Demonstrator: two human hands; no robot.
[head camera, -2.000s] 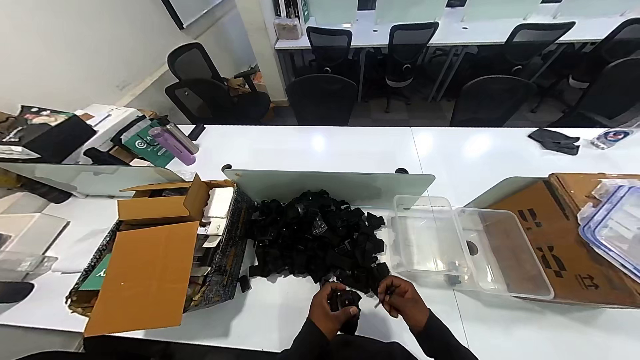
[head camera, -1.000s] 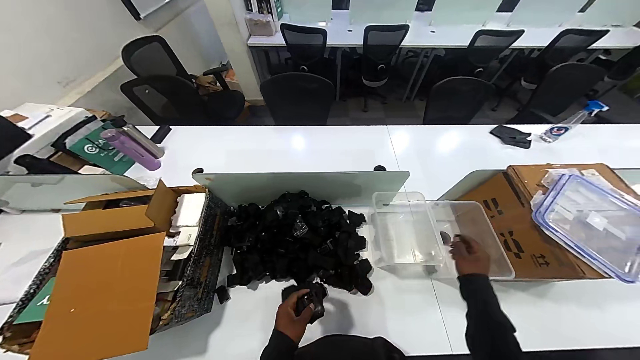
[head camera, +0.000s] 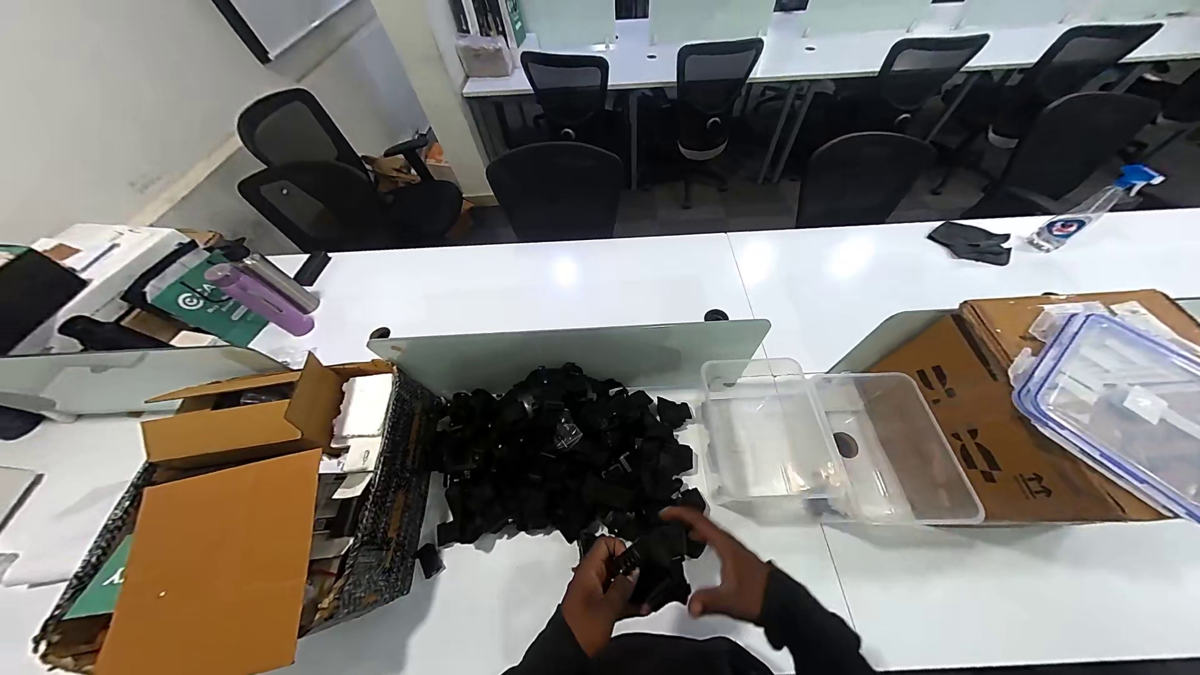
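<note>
A large heap of small black pieces (head camera: 562, 459), too dark to name exactly, lies on the white table against a glass divider. At the heap's near edge, my left hand (head camera: 600, 586) grips a black piece (head camera: 661, 562). My right hand (head camera: 727, 567) is just right of that piece, thumb and fingers spread; whether a fingertip touches it I cannot tell. To the right stand two clear plastic bins side by side, the left bin (head camera: 773, 450) and the right bin (head camera: 905, 459). A small dark round item (head camera: 846, 444) lies in the right one.
An opened cardboard box (head camera: 216, 553) of mixed items stands left. The low glass divider (head camera: 581, 356) runs behind the heap. On the right, a clear lid with a blue rim (head camera: 1116, 403) rests on a cardboard box (head camera: 1003, 441). A spray bottle (head camera: 1078, 220) and black cloth (head camera: 970, 242) lie farther back.
My right hand has come back from the right bin to beside my left hand. A dark round item shows in that bin, near where the hand was. My left hand stays at the heap's near edge.
</note>
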